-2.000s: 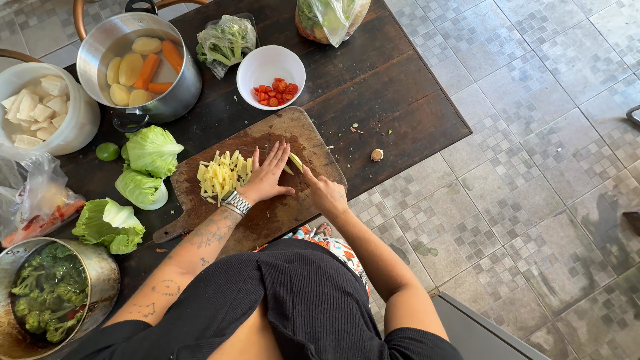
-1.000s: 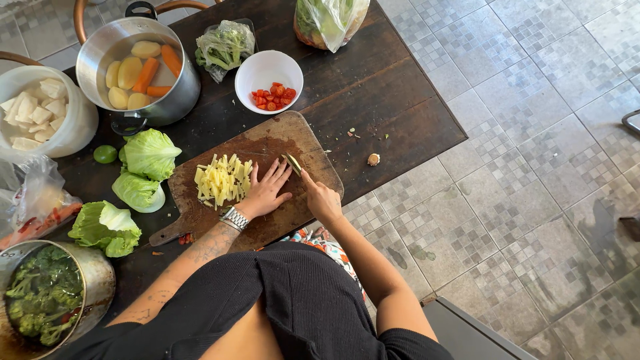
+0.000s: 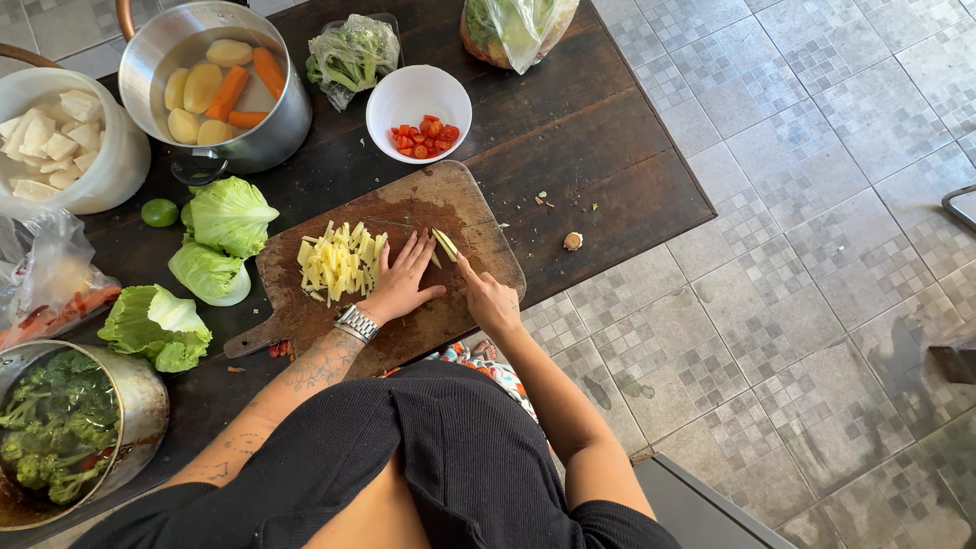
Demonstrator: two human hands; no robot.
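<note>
A wooden cutting board [image 3: 381, 335] with a handle lies at the table's near edge. Pale yellow vegetable sticks [image 3: 337, 261] are heaped on its left half. My left hand [image 3: 404, 280], with a metal watch on the wrist, lies spread and palm down on the board, its fingertips beside a few thin pale slices [image 3: 444, 244]. My right hand [image 3: 490, 300] is closed at the right of the slices, index finger extended towards them. It appears to hold a knife, whose handle is hidden in the hand and whose blade is hard to tell from the slices.
Behind the board stands a white bowl [image 3: 418, 88] of cut tomatoes. Left are a pot [image 3: 286, 130] of potatoes and carrots, a white tub [image 3: 126, 164], lettuce [image 3: 229, 217], a lime [image 3: 159, 213] and a pot of broccoli [image 3: 141, 404]. Bagged greens [image 3: 518, 30] lie at the back edge.
Both hands stay at the same part of the board, with only small shifts of the fingers. The heap of sticks looks the same.
</note>
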